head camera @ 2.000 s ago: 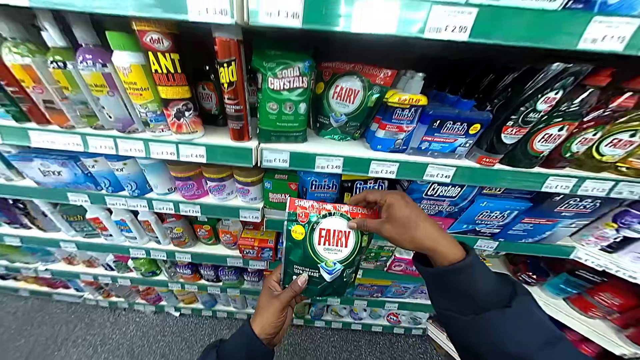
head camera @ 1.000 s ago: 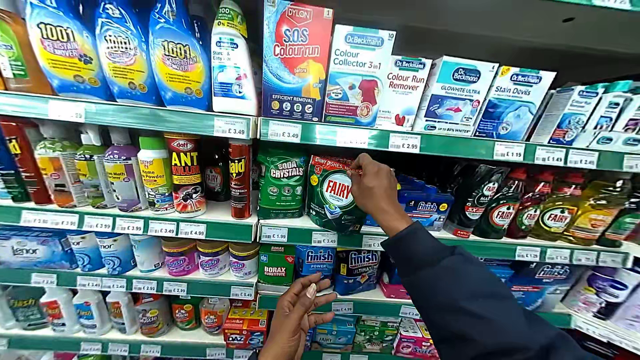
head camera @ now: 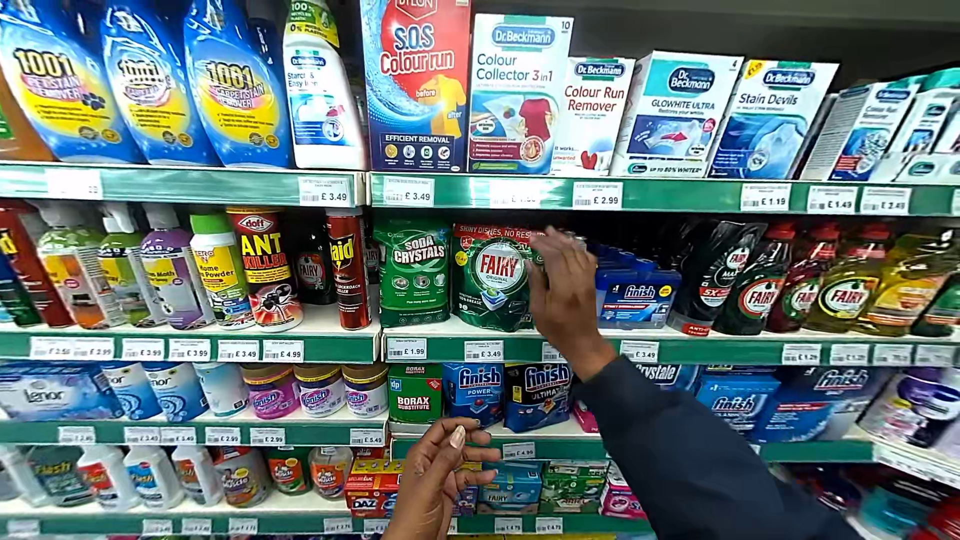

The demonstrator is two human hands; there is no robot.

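Observation:
A green Fairy dishwasher tablet pouch stands upright on the middle shelf, beside a green soda crystals bag. My right hand is raised at the pouch's right edge, fingers extended upward and held close together; whether they touch the pouch is unclear. Behind and right of that hand sit blue Finish tubs. My left hand is lower down, palm turned up with fingers apart and curled, holding nothing. It is in front of the lower shelves, below the blue Finish Power bag.
Dr. Beckmann boxes and 1001 stain remover bottles line the shelf above. Fairy liquid bottles stand to the right, an ant killer can to the left. Green shelf edges with price labels jut out.
Two seconds ago both hands held the Fairy pouch in front of the shelves. It now stands on the shelf, and my right hand's fingers have straightened beside it. The view has risen.

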